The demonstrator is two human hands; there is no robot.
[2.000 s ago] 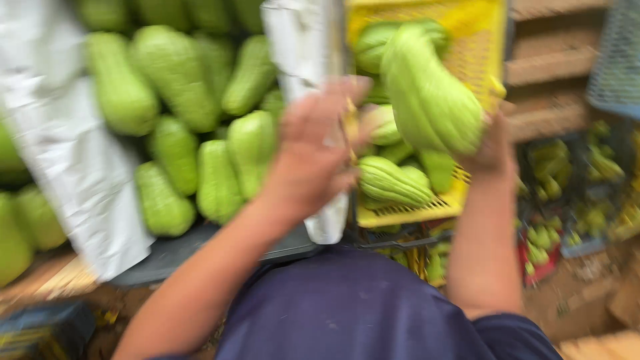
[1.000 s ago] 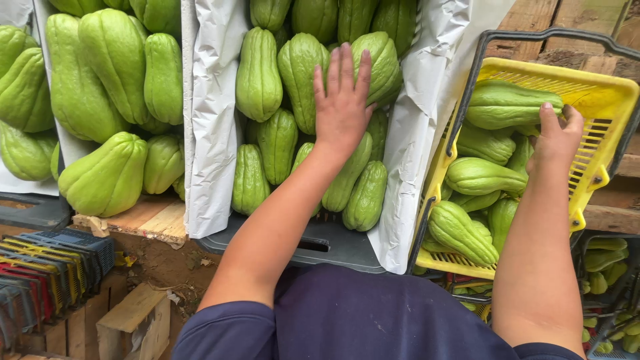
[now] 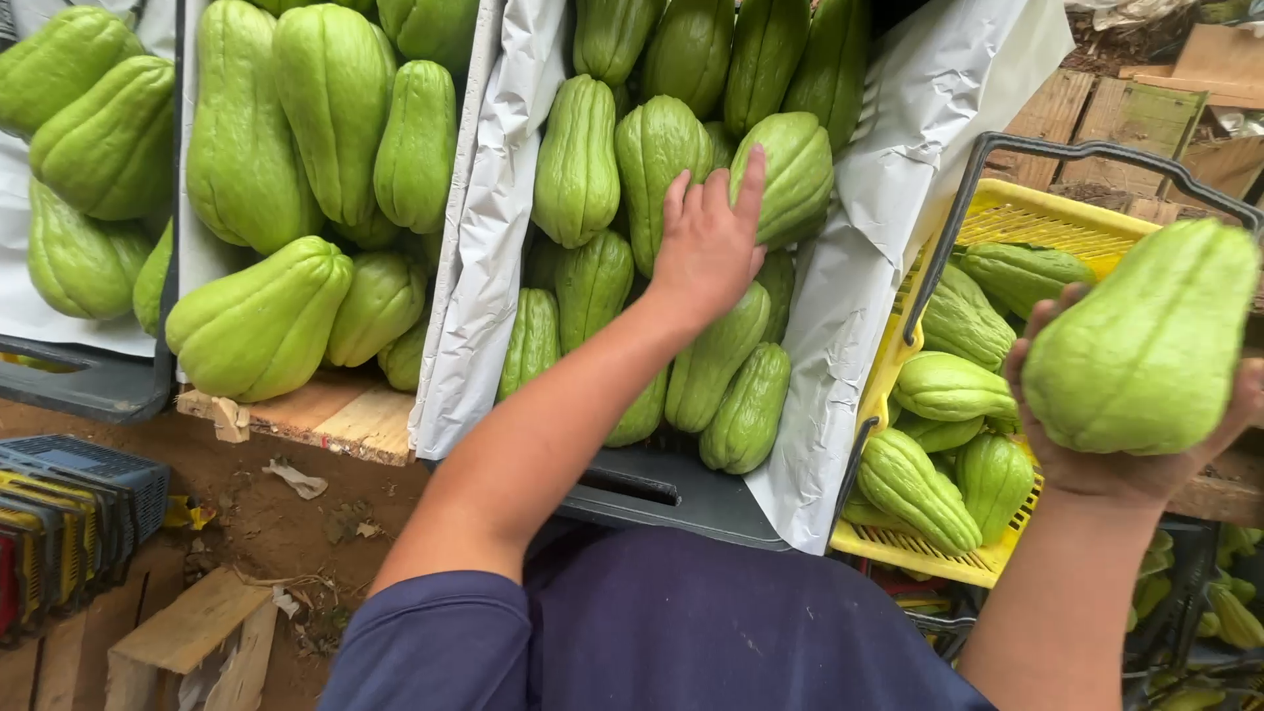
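Note:
My left hand (image 3: 709, 242) rests with spread fingers over the chayotes in the paper-lined crate, its index finger touching a light green chayote (image 3: 785, 178). That hand holds nothing. A large pale green chayote (image 3: 1141, 341) sits in my right hand (image 3: 1111, 464), raised above the right side of the yellow plastic basket (image 3: 1062, 219). Smaller chayotes (image 3: 918, 491) lie inside the basket. White paper (image 3: 889, 188) lines the sides of the dark crate (image 3: 681, 504).
At the left, chayotes fill a wooden crate (image 3: 331, 410) and another dark crate (image 3: 109, 380). Stacked plastic baskets (image 3: 79, 504) and a wooden box (image 3: 193, 622) are on the ground below. The basket's black handle (image 3: 1096, 148) stands up. More chayotes lie in crates at the lower right.
My right hand was on a chayote in the yellow basket one second ago; now it holds a large one above the basket's right side. My left hand has stayed over the paper-lined crate.

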